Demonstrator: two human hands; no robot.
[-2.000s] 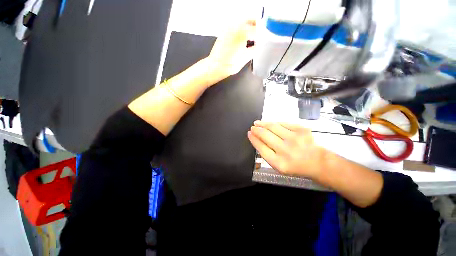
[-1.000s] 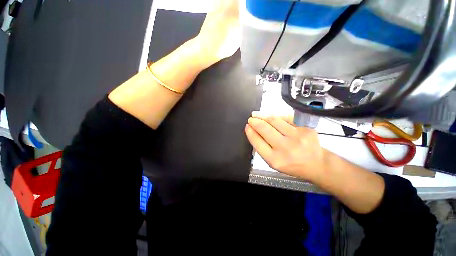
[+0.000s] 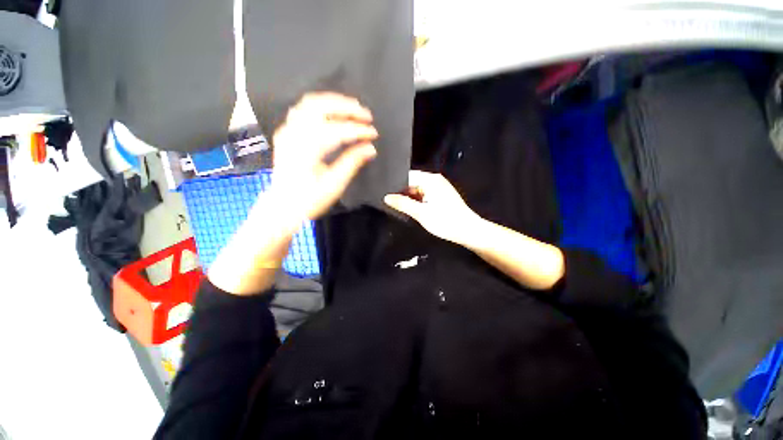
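A dark grey cut panel (image 3: 369,69) hangs over the table's front edge at upper centre. My left hand (image 3: 322,150) is over the panel's left part with fingers bent and thumb apart; whether it pinches cloth cannot be told. My right hand (image 3: 432,204) is at the panel's lower right corner, thumb and fingers closed on it. A wide stack of dark cut panels (image 3: 159,69) lies to the left, with a pale gap between it and the panel. The needle area is out of view.
A blue plastic crate (image 3: 232,213) and a red stool (image 3: 154,292) are left of my lap. Dark sewn pieces (image 3: 708,206) lie at the right beside blue bins (image 3: 592,185). A second machine's grey housing (image 3: 30,69) is at far left. The white table edge (image 3: 601,34) runs along the top.
The view has turned down towards the lap, and the machine head and scissors have left it. Both hands are now close together near the panel's lower end. My right hand has gripped the panel's corner.
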